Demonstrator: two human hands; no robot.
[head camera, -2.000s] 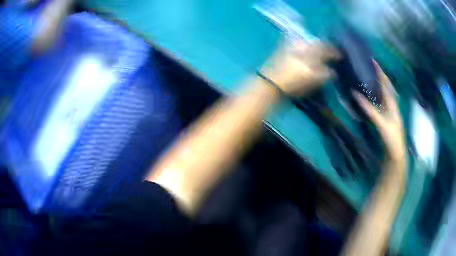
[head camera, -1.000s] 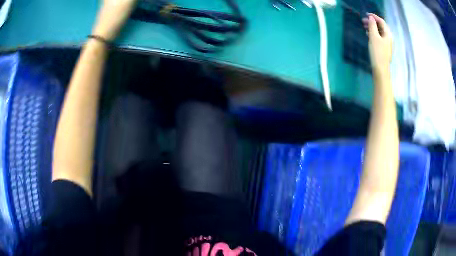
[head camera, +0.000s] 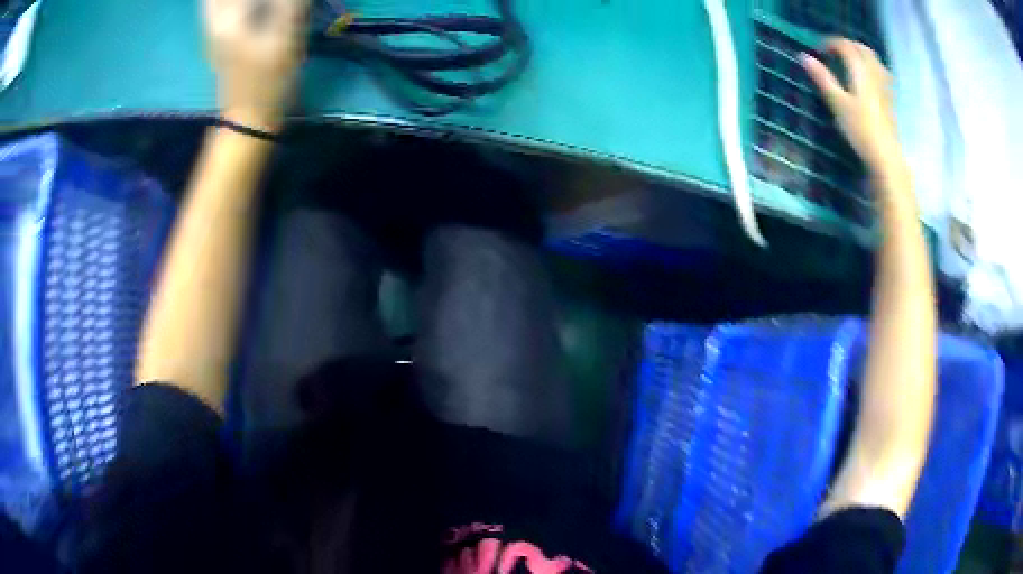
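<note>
A black cable (head camera: 449, 81) lies coiled on the green bench in front of me, with a small yellow tie (head camera: 340, 25) around its left end. My left hand (head camera: 256, 51) is at the top edge of the picture, left of the coil, blurred and partly cut off; what it holds, if anything, is hidden. My right hand (head camera: 858, 95) is over a sheet of black rectangular labels (head camera: 791, 112) at the right of the bench. Its thumb and fingers are apart, and nothing shows between them.
A white cord (head camera: 729, 123) runs over the bench's front edge, left of the label sheet. A white stack (head camera: 976, 146) hangs over the bench's right side. Blue crates stand beside me, at the left (head camera: 84, 325) and at the right (head camera: 774, 415). A white strip (head camera: 17, 45) is at the far left.
From a strongly tilted, blurred view, the camera has turned to face the bench front. My right hand has moved from near the dark items to the label sheet. The coil now lies clear of both hands.
</note>
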